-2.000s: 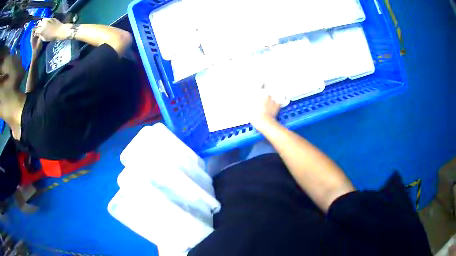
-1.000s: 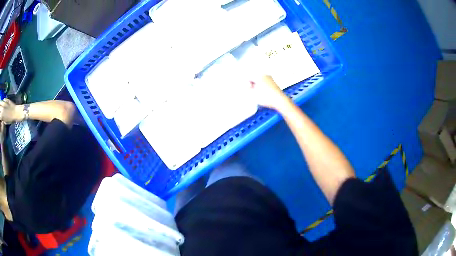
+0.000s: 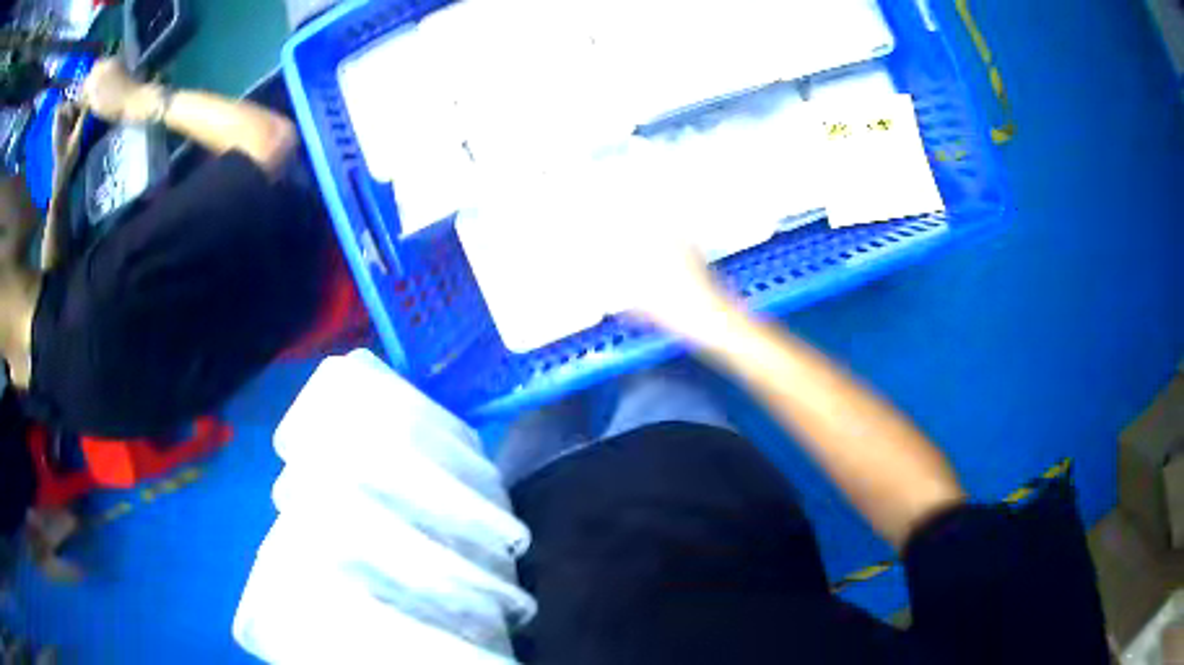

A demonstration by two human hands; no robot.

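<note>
A large blue crate (image 3: 545, 390) with slotted sides stands in front of me, full of overexposed white boxes (image 3: 571, 247). My right hand (image 3: 682, 305) is blurred and washed out over the near white box; I cannot tell whether its fingers grip it. A small white card or paper (image 3: 883, 163) with dark marks lies at the crate's right end. A stack of white boxes (image 3: 390, 520) is at my left side against my body. My left hand is not visible.
A person in a black top (image 3: 182, 292) sits at the green bench (image 3: 240, 46) on the left, hands over a tray of parts. A red stool (image 3: 117, 461) stands behind them. Cardboard boxes (image 3: 1156, 455) lie at the right edge. Yellow-black tape marks the blue floor (image 3: 1084, 299).
The view has swung right and back left. My right hand remains over the near box. The marked card, not seen two seconds ago, now shows at the crate's right end.
</note>
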